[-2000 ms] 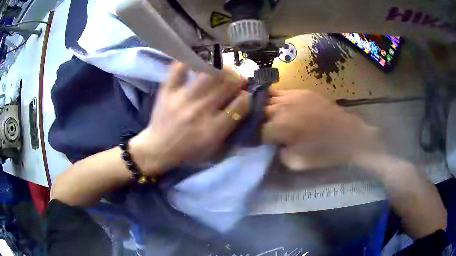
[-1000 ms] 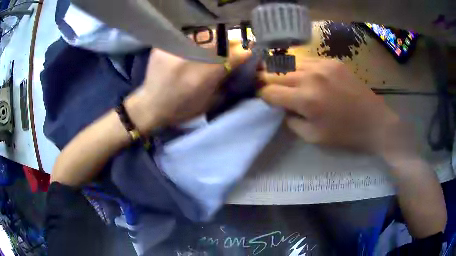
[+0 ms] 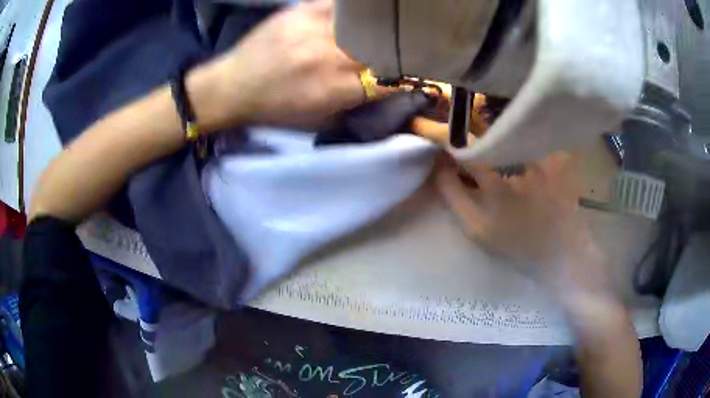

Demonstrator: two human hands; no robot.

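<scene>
The dark garment panel (image 3: 167,218) lies bunched on the left of the table, with the light garment panel (image 3: 311,190) spread in front of it. My left hand (image 3: 284,66) holds the dark cloth down beside the needle area, its fingertips partly behind the sewing machine head (image 3: 576,78). My right hand (image 3: 514,202) is blurred and partly behind the head; its fingers are at the right end of the cloth below the head. The needle and presser foot are hard to make out.
Black looped handles (image 3: 662,249) lie at the right, near a white rounded item (image 3: 689,291) at the table's right edge. The table's curved front edge (image 3: 389,322) has printed ruler marks. Dark printed clothing is below it.
The view has shifted, so the machine head looks larger and covers more on the right. The phone is out of sight. Both hands remain at the cloth; the light panel lies more stretched out.
</scene>
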